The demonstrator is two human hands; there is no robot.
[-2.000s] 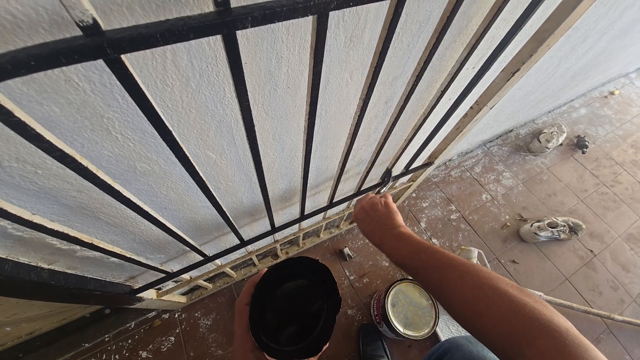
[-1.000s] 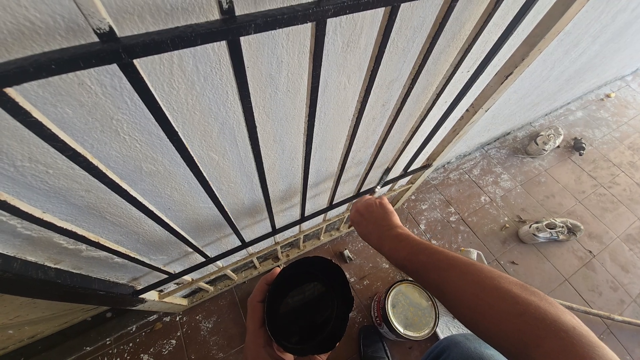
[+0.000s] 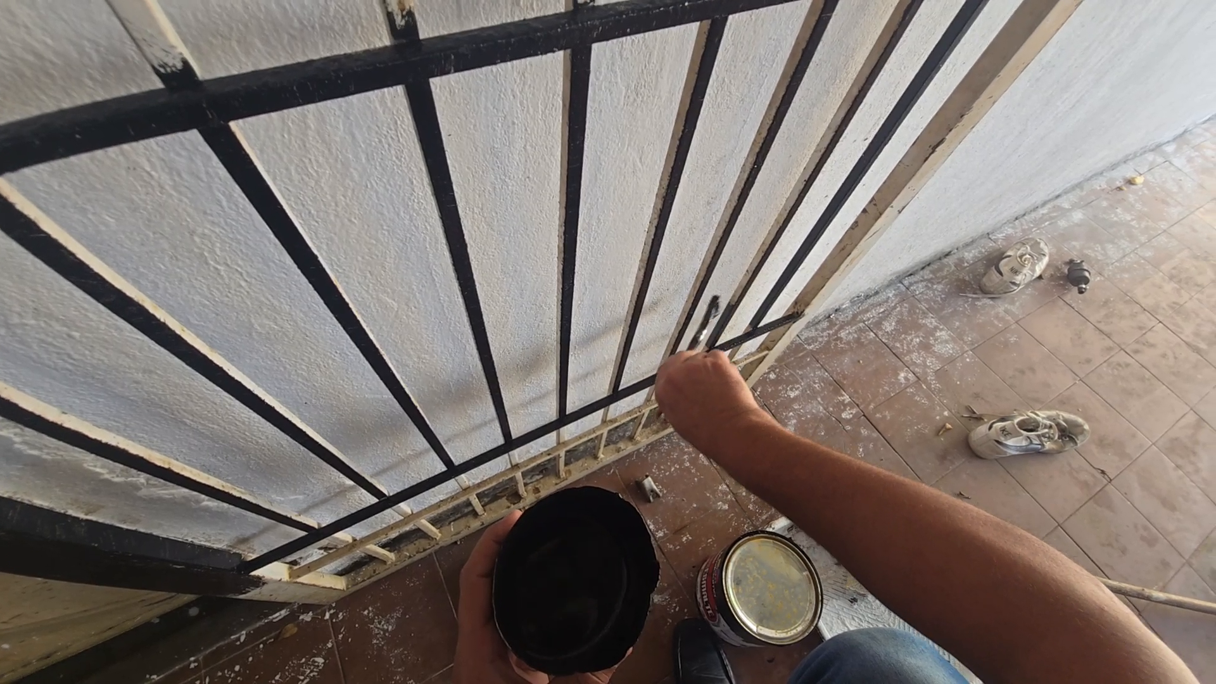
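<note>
My left hand [image 3: 480, 598] holds a round container of black paint [image 3: 577, 579] from its left side and below, its opening facing up. My right hand [image 3: 703, 394] grips a slim tool, apparently a paintbrush [image 3: 705, 321], most of it hidden by the fist. Its dark end points up beside the lower right bars of a metal grille [image 3: 568, 228]. The grille's front faces are black, while cream shows on several bar sides and on the right frame post [image 3: 936, 152]. A lidded paint can [image 3: 771, 587] stands on the floor right of the container.
A textured white wall [image 3: 332, 161] lies behind the grille. Two worn sneakers [image 3: 1028, 434] and a small dark object [image 3: 1078, 275] lie on the tiled floor [image 3: 1073, 361] at right. A pole [image 3: 1159, 597] lies at lower right. A small piece [image 3: 649, 488] sits near the container.
The tool in my right hand now points upward above the fist, by the bars; one second ago its tip was close to the lower rail. My left hand still holds the container.
</note>
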